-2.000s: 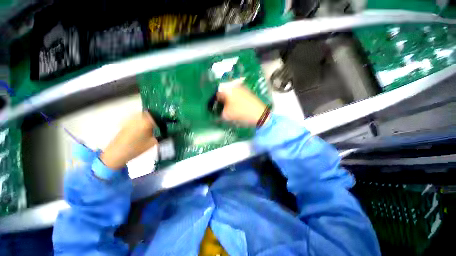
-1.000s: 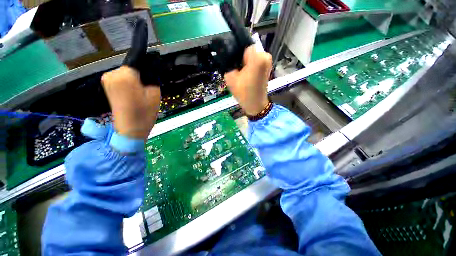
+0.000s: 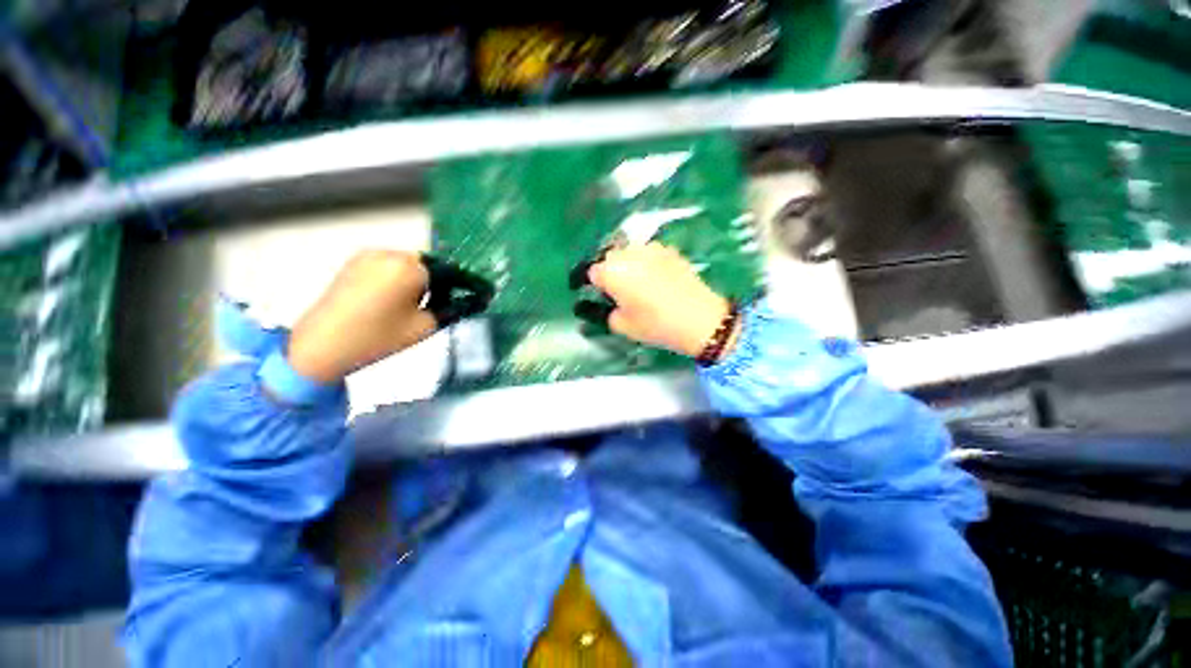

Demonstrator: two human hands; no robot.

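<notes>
The green circuit board (image 3: 529, 215) with white patches lies between the two conveyor rails in front of me, blurred by motion. My left hand (image 3: 379, 309) is over the board's left edge, its black-covered fingertips pointing inward. My right hand (image 3: 653, 298) is over the board's right half, black-covered fingertips bent down near a white patch. The fingertips are dark and blurred, so I cannot tell whether either hand holds a small part.
Beyond the far rail (image 3: 549, 127) are black bins with silver-white parts (image 3: 251, 76), grey parts (image 3: 396, 72), yellow parts (image 3: 520, 59) and mixed metallic parts (image 3: 718, 46). A round wheel (image 3: 803, 225) is in the gap right of the board. Another board (image 3: 1134, 215) lies far right.
Both hands have come down from above the bins to the board. The view has tilted down, showing more of my blue smock and less of the shelf.
</notes>
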